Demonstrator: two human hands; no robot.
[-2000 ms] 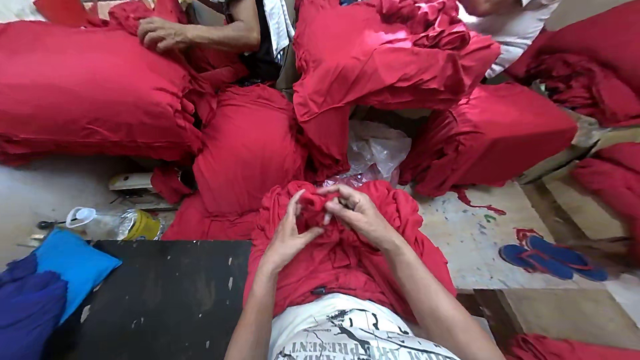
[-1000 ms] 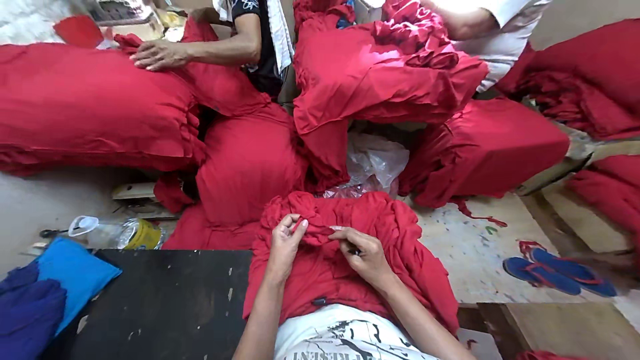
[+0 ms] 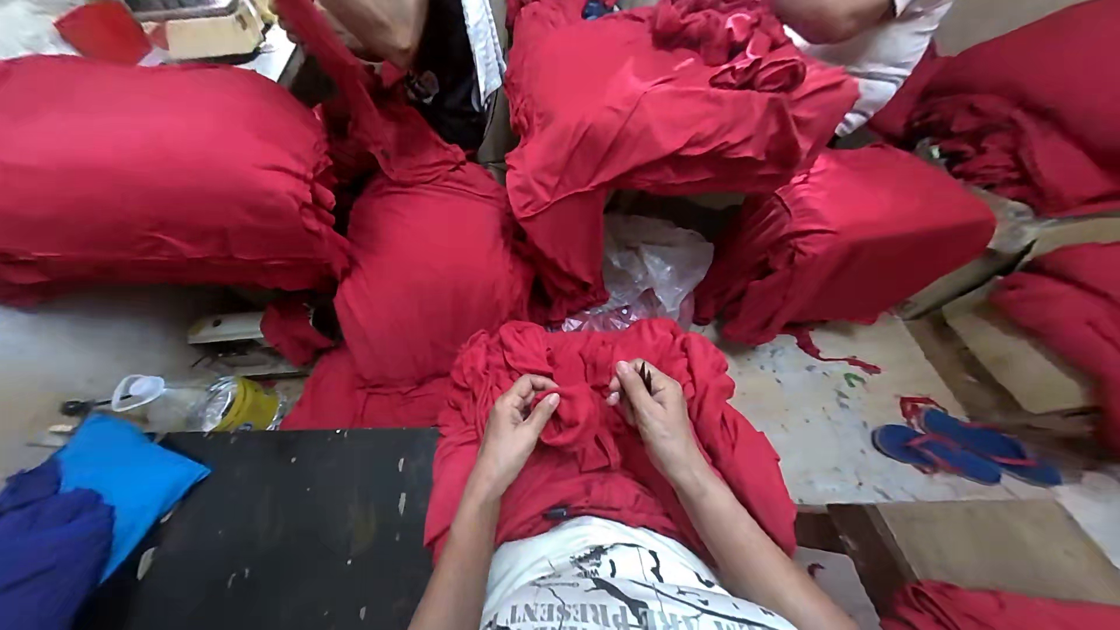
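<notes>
Red fabric lies bunched over my lap. My left hand pinches a fold of it between thumb and fingers. To its right, my right hand has its fingertips at the cloth's raised part, with a small dark pointed tool showing between the fingers. What kind of tool it is cannot be told. A looped red strip of the cloth lies between my hands. A small dark object rests on the fabric near my shirt.
Red cloth bundles surround the far side. A black board with a blue cushion-like item is at left; a yellow-banded container stands behind it. Blue flip-flops lie right. Clear plastic sits ahead. Two people are partly visible beyond.
My hands, close together over the cloth two seconds ago, are now farther apart. At the upper left, the other person's hand has left the large red bundle, and red cloth is raised there.
</notes>
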